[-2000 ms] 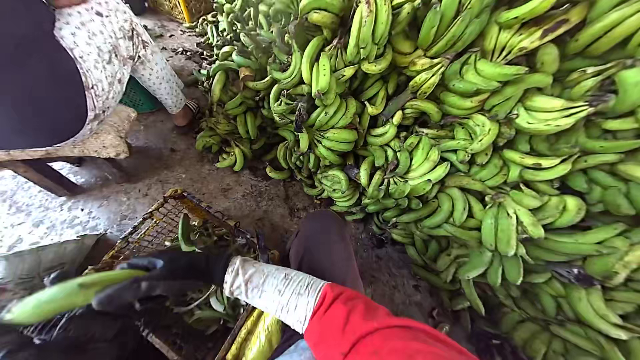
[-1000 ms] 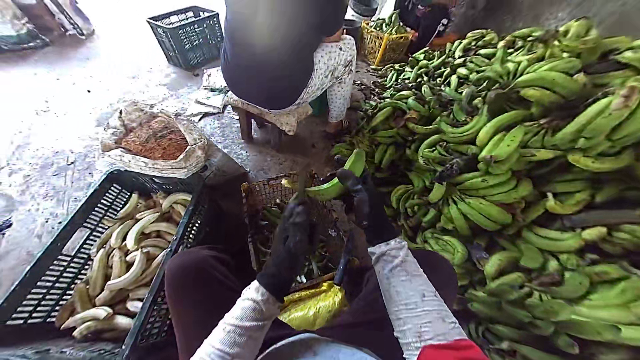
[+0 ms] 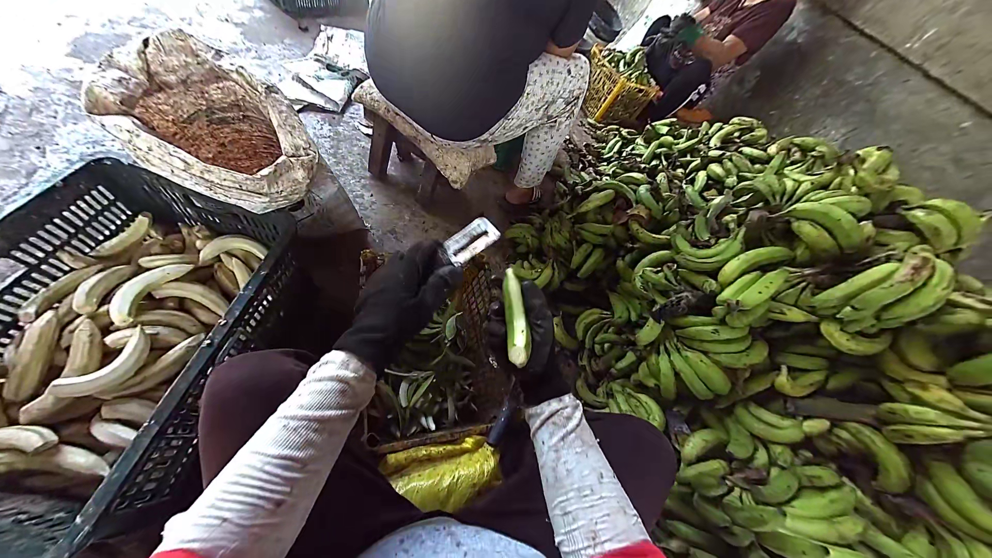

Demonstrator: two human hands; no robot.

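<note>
My left hand (image 3: 403,302), in a black glove, grips a metal peeler (image 3: 471,241) whose head points up and right. In my right hand (image 3: 531,337), also black-gloved, a partly peeled green plantain (image 3: 515,318) stands nearly upright, its pale green side showing. The peeler is up and left of the plantain, apart from it. Below and between both hands is a crate (image 3: 387,446) with green peels (image 3: 426,380) in it. A dark handle (image 3: 502,418) slants over its near right corner.
A black plastic crate (image 3: 174,395) of peeled plantains is at left, behind it an open sack (image 3: 291,167) of brown material. Green plantains (image 3: 713,333) are heaped at right. A person (image 3: 465,70) sits on a stool ahead; another person (image 3: 728,46) is beside a yellow crate (image 3: 612,97).
The plantain, held across between my hands a second ago, now stands nearly upright in my right hand. My left hand with the peeler is apart from it. The view has shifted.
</note>
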